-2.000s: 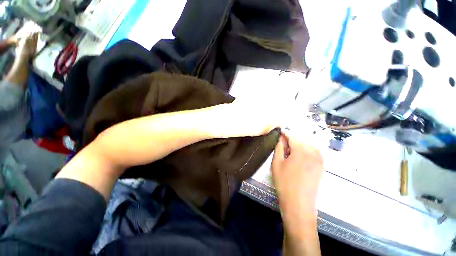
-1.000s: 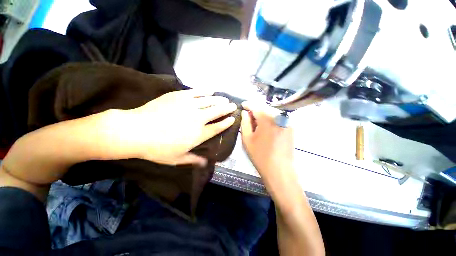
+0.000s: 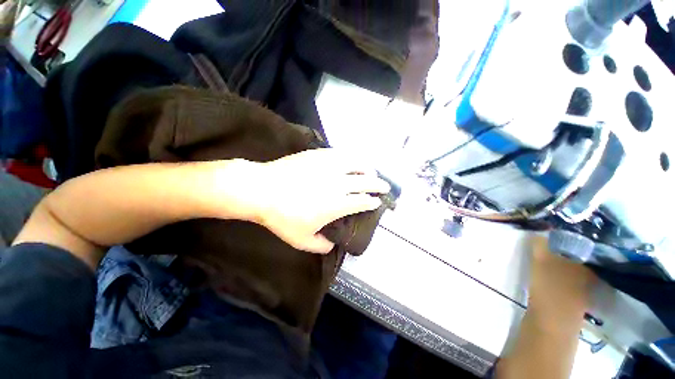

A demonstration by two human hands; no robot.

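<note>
The large dark garment, with its brown side up (image 3: 215, 133), lies over the table's left part and hangs to my lap. My left hand (image 3: 318, 196) holds its edge, fingers together at a small dark folded tip left of the needle area; the thumb lies spread on the cloth. The cloth is clear of the presser foot (image 3: 462, 200). My right hand (image 3: 559, 270) is blurred, off the garment, beside the machine's lower right part; its fingertips are hidden or smeared, so I cannot tell if it holds anything.
The white sewing machine head (image 3: 518, 89) with a blue stripe fills the upper right. A ruler strip (image 3: 414, 322) runs along the table's front edge. Red-handled scissors (image 3: 53, 33) lie at the far upper left. Light blue denim (image 3: 137, 296) is by my lap.
My right hand has let go of the cloth edge and moved right, towards where the tan handle lay. My left hand still holds the edge. The view has shifted.
</note>
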